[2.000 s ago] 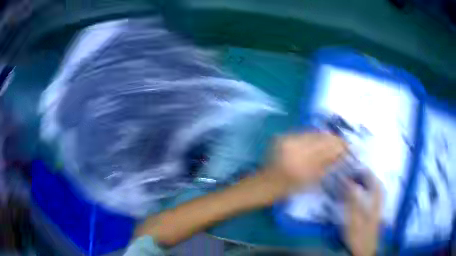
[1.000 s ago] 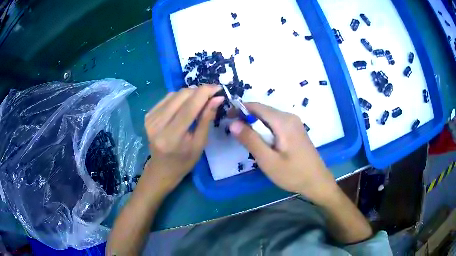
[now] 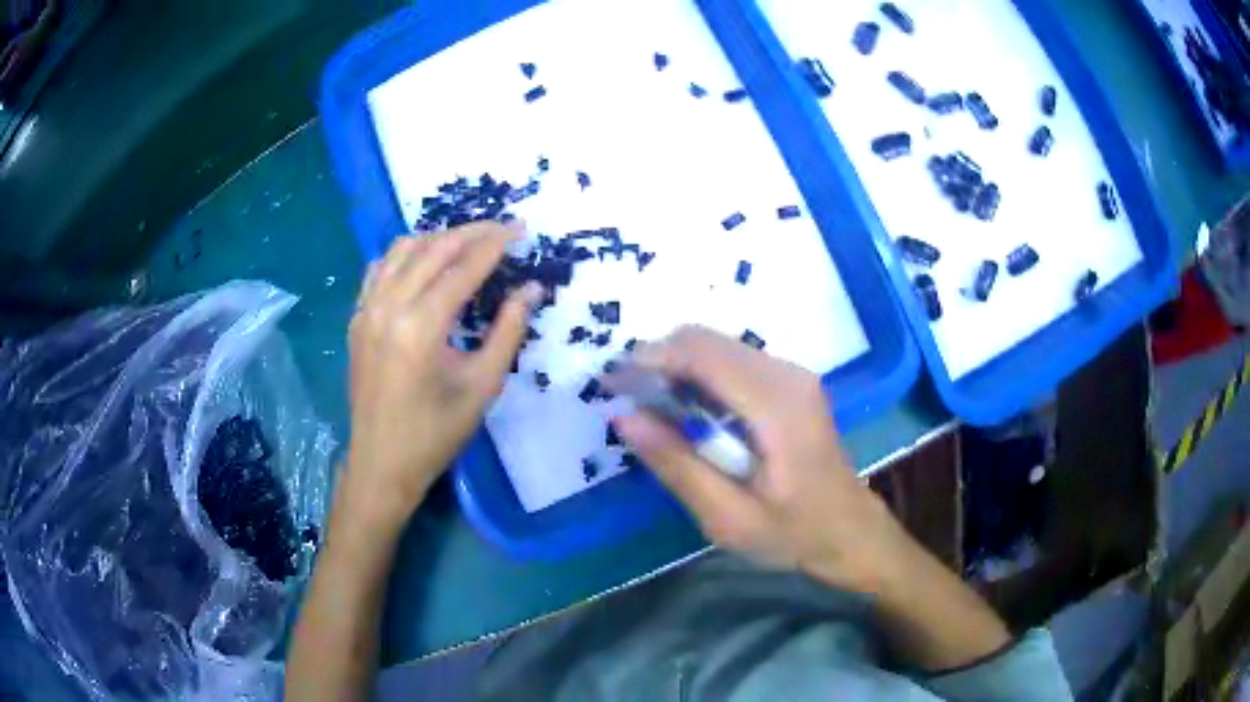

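My left hand (image 3: 422,336) is bare and lies over the heap of small black parts (image 3: 473,203) in the left tray (image 3: 350,144). Its thumb and fingers are spread around dark pieces; whether it grips one is hidden. My right hand (image 3: 761,446) is closed around the side cutters (image 3: 718,442), above the tray's near part. Their blue and white handle shows, and their jaws are blurred beside small black pieces. More small parts lie scattered over the white liner (image 3: 617,124).
The right tray (image 3: 1053,377) holds larger black parts (image 3: 891,144). A clear plastic bag (image 3: 82,466) with black clusters (image 3: 247,501) lies at the left on the green bench (image 3: 261,226). A brown box (image 3: 1108,460) stands below the right tray. Another tray shows at the upper right.
The view swung from the bag to the trays, then shifted slightly right. My hands have moved apart; the left is now over the heap, the cutters lower and away from it.
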